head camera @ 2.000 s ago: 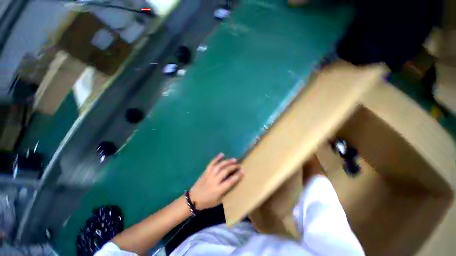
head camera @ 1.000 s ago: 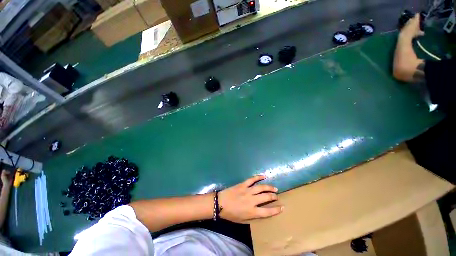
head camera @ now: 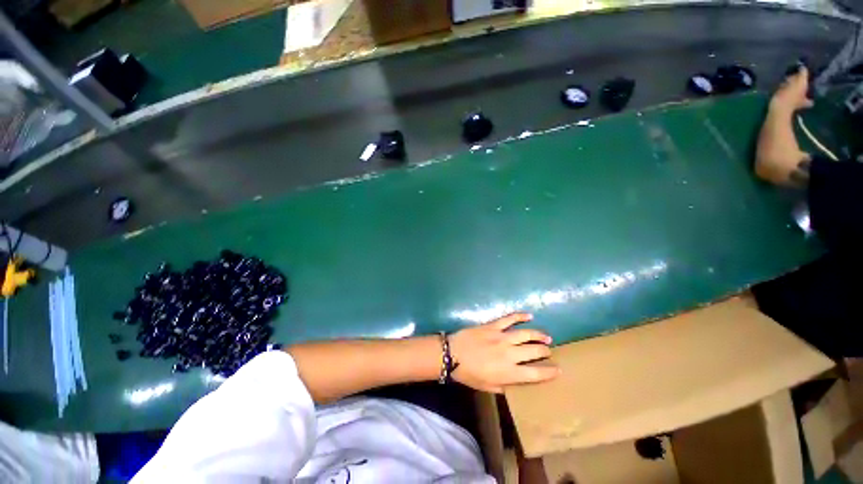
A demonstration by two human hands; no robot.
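My left hand [head camera: 501, 354] lies palm down, fingers apart and empty, at the bench edge with its fingertips on the carton flap [head camera: 662, 378]. The open cardboard carton [head camera: 783, 440] stands below the flap, with a black unit [head camera: 653, 446] inside. My right hand is not visible; a small patch of skin shows under the flap at the bottom edge, the rest hidden. A heap of small glossy black parts [head camera: 206, 312] lies on the green bench [head camera: 426, 246], left of my left hand.
Black units, some with white faces [head camera: 574, 95], stand spaced along the dark conveyor [head camera: 284, 123]. Pale blue strips [head camera: 64, 340] and a yellow-orange tool [head camera: 16, 276] are at far left. A neighbour's hand and arm [head camera: 781, 142] reach in at right. Boxes stand beyond the belt.
The view has turned from steeply tilted to nearly level. The right sleeve seen in the carton earlier no longer shows. Units on the belt have shifted right. My left hand stays at the flap.
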